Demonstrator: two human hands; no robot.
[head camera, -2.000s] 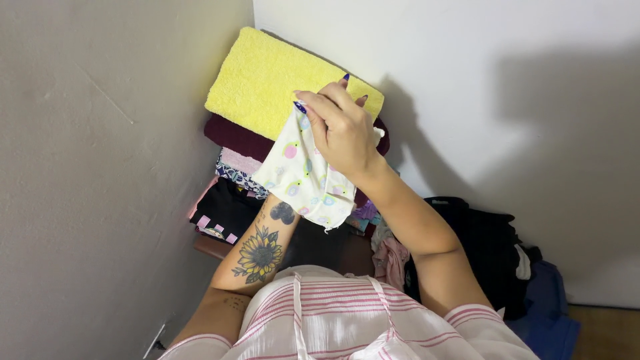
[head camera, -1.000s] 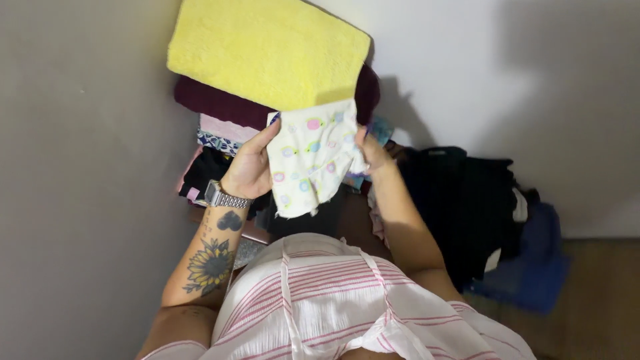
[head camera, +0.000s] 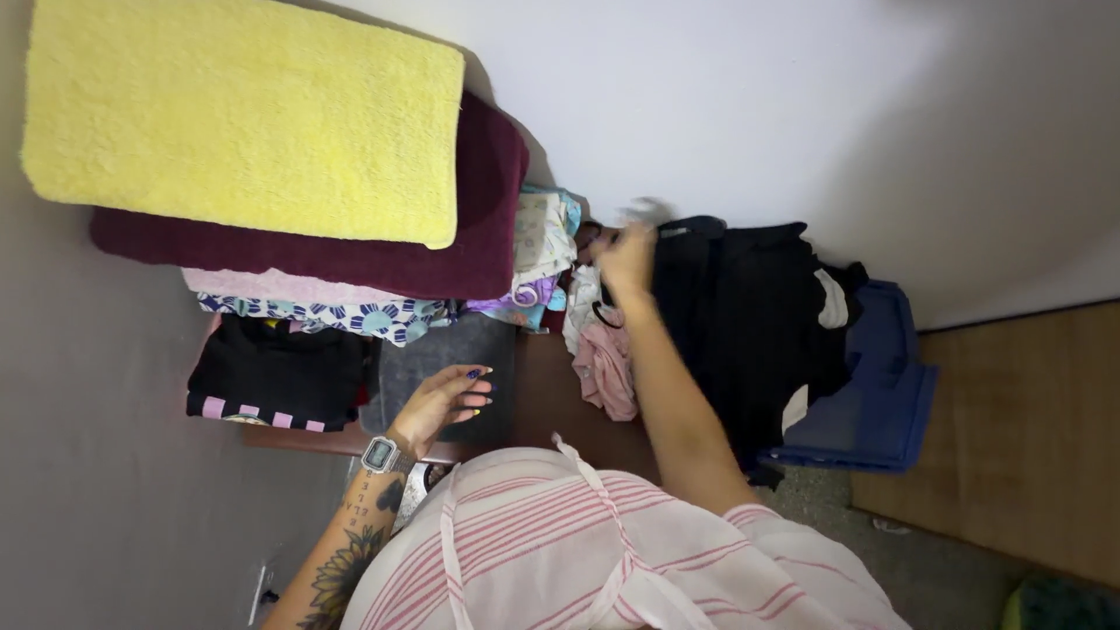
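My left hand hangs with fingers apart and nothing in it, over a dark grey folded cloth. My right hand, blurred, is by the wall above small crumpled garments, among them a pink cloth; a blurred greyish thing shows just beyond its fingers, and whether they hold it is unclear. A white printed cloth lies on a small pile beside the folded maroon towel. On the maroon towel rests a folded yellow towel.
Below the towels are a pink cloth, a blue-flowered cloth and a folded black garment. Black clothes are heaped at right over a blue plastic container. The brown surface bears the piles; walls stand behind and at left.
The white printed cloth that both hands held now seems to lie on the small pile beside the towels. My hands have parted, the right reaching toward the wall. The view has shifted.
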